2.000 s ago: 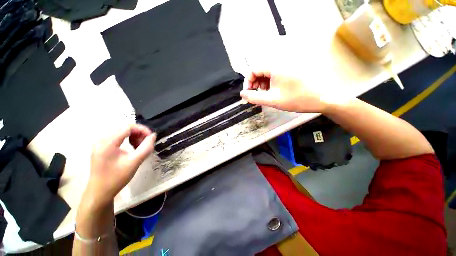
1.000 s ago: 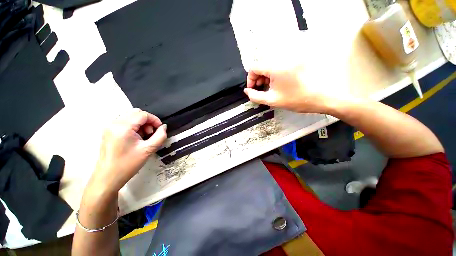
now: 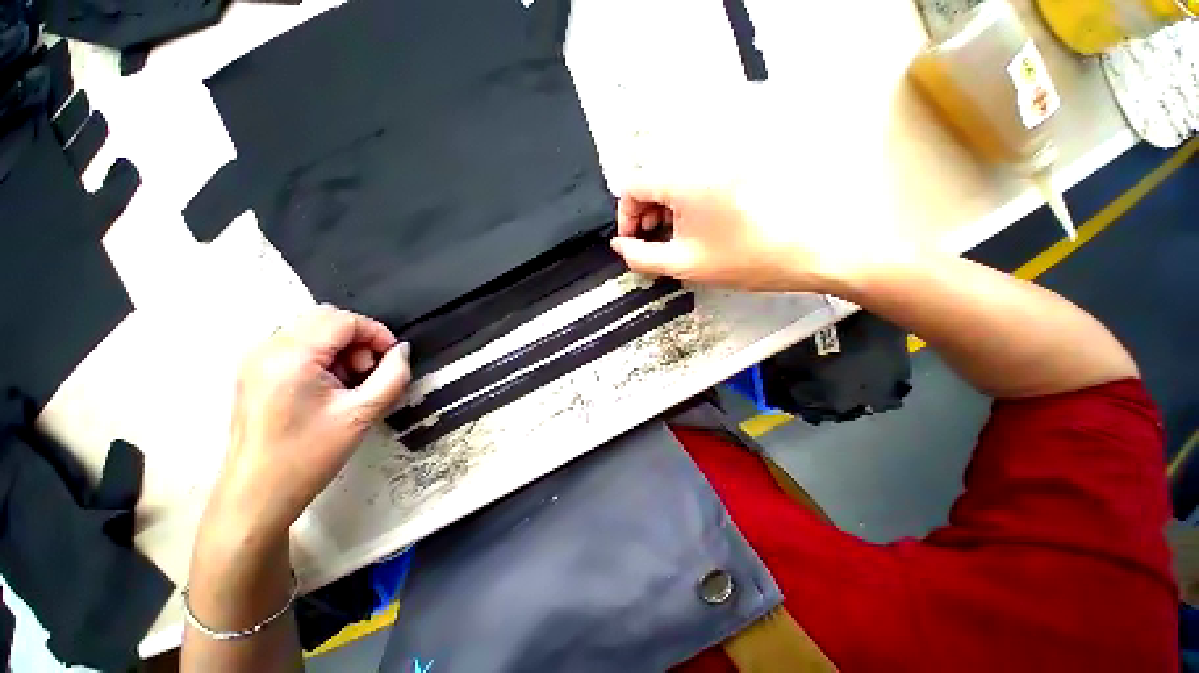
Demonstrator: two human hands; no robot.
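A black panel (image 3: 421, 158) with a side tab lies flat on the white table, its top cut off by the picture's edge. A darker band (image 3: 513, 302) runs along its near edge. My left hand (image 3: 316, 394) pinches the band's left end between thumb and fingers. My right hand (image 3: 717, 239) pinches its right end. The fingertips hide both ends. Two narrow black strips (image 3: 552, 364) lie parallel just below the band, apart from it, near the table's front edge.
Black panels (image 3: 59, 250) overlap at the left. A single black strip (image 3: 746, 37) lies at the top. An amber glue bottle (image 3: 980, 86), a yellow pot (image 3: 1118, 16) and crumpled white material (image 3: 1157, 86) stand at the right. Dark smears mark the table (image 3: 355, 526) near its front edge.
My left hand has moved inward along the band's left end. The gap between the band and the strips looks wider. The whole view has shifted slightly.
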